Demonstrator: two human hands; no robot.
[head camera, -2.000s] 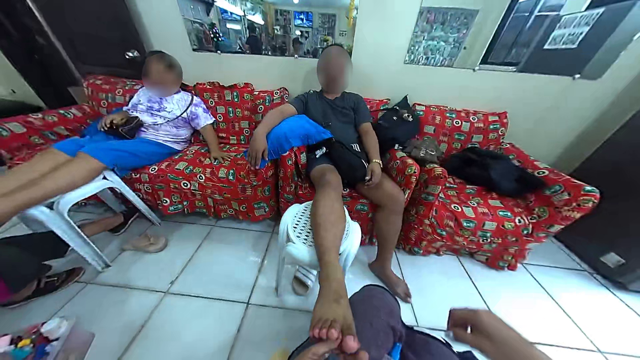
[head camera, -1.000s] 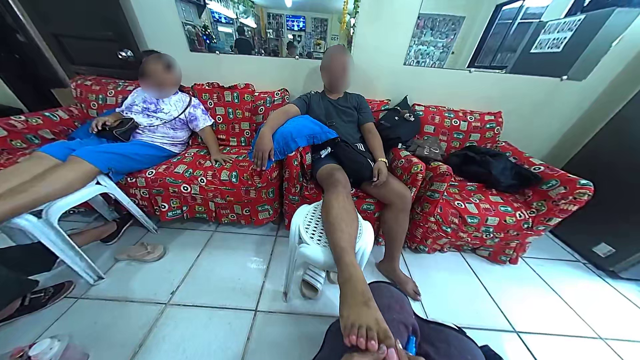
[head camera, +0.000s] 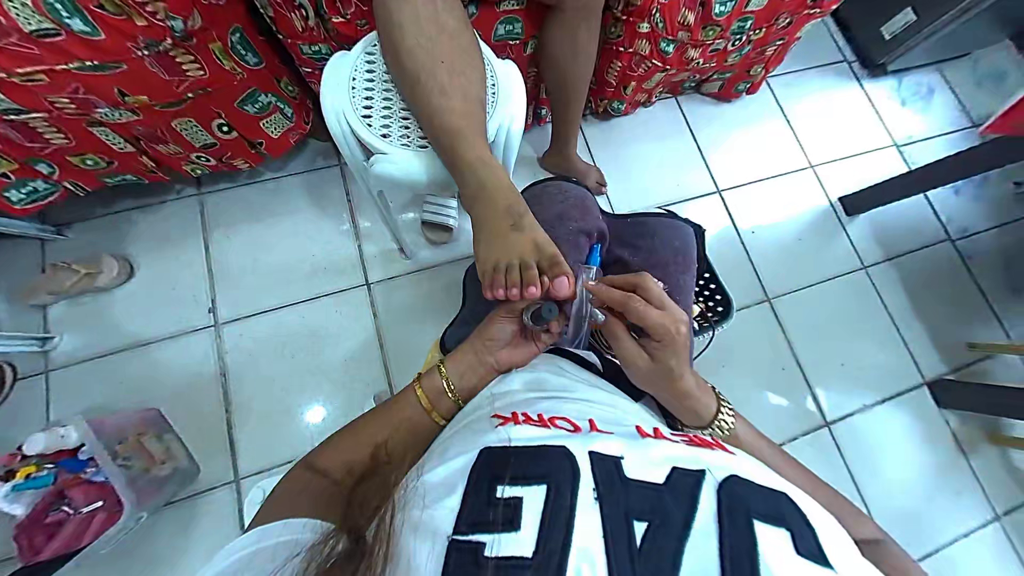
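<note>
A person's bare foot (head camera: 512, 240) with pink toenails rests on the dark purple cloth (head camera: 648, 244) over my lap. Just below the toes, my left hand (head camera: 512, 336) holds a small round bottle with a dark cap (head camera: 544, 314), its palm turned up. A clear plastic bottle with a blue tip (head camera: 588, 280) lies upon the cloth beside the big toe. My right hand (head camera: 648, 320) is at the right of this bottle, thumb and fingers bent close together against it; whether they grip it or some small thing is unclear.
A white plastic stool (head camera: 392, 152) stands under the leg, a striped slipper (head camera: 439, 218) near it. At lower left is a clear plastic box (head camera: 148, 456) of small items. A black basket (head camera: 716, 296) shows beside my lap. A red-covered sofa (head camera: 144, 88) is behind.
The view has tilted down strongly. My right hand, held apart at the lower right two seconds ago, is now close to the foot. The foot rests near my left hand throughout.
</note>
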